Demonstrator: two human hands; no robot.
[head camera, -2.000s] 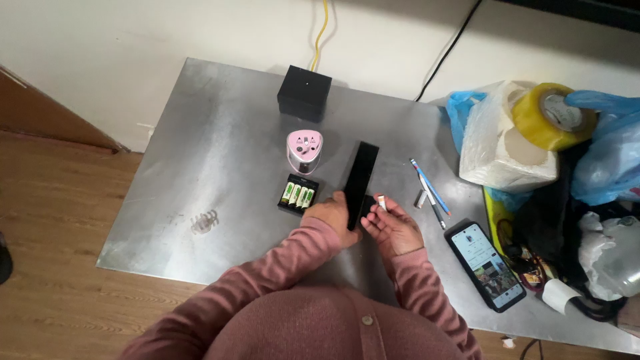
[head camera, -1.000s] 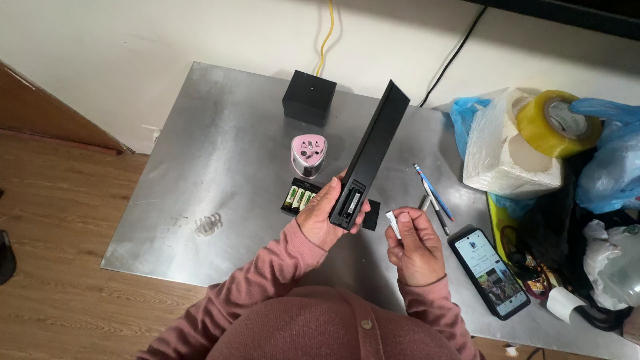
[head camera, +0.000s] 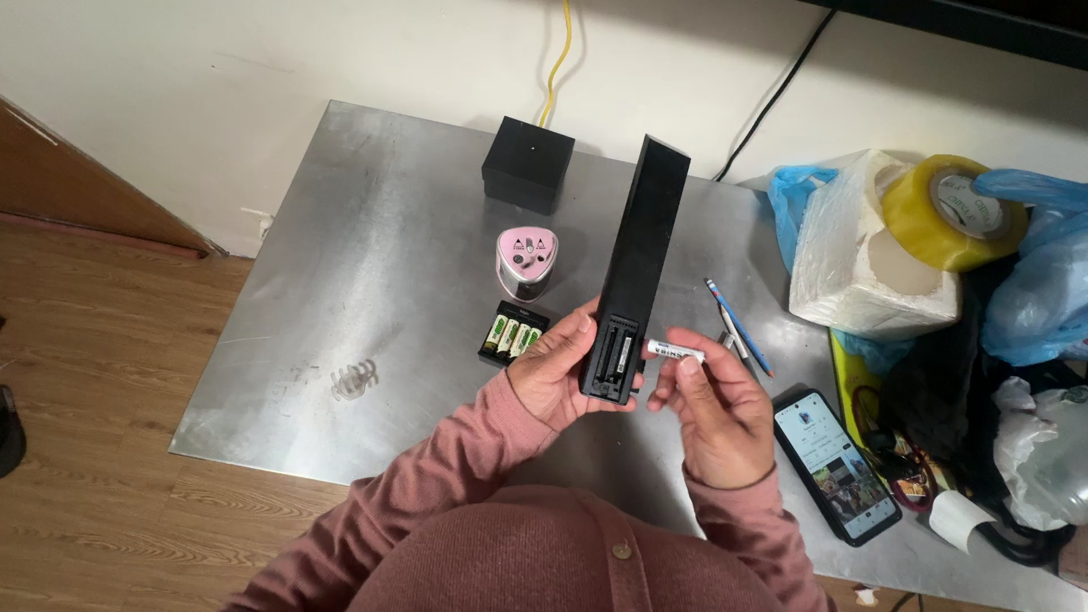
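Note:
My left hand (head camera: 557, 365) holds the lower end of a long black remote control (head camera: 648, 229), tilted, its back facing up. The battery compartment (head camera: 614, 359) is uncovered; one battery lies in its right slot, and the left slot looks empty. Between the thumb and fingers of my right hand (head camera: 718, 408) is a white AA-type battery (head camera: 676, 350), just right of the remote and apart from the compartment. Left of my left hand, a black battery charger (head camera: 512, 309) holds several green-and-white batteries (head camera: 512, 334). Behind it stands a pink pencil sharpener (head camera: 527, 255).
A black box (head camera: 529, 161) stands near the wall. To the right lie pencils (head camera: 738, 327) and a smartphone (head camera: 837, 467). Paper rolls (head camera: 867, 255), yellow packing tape (head camera: 952, 212) and blue plastic bags (head camera: 1041, 272) crowd the right side. A clear claw hair clip (head camera: 353, 380) lies left on the metal table (head camera: 408, 255).
The remote was lower and more upright two seconds ago, and my left hand has since raised and turned it, showing the compartment. The battery in my right hand has moved closer to the remote since one second ago.

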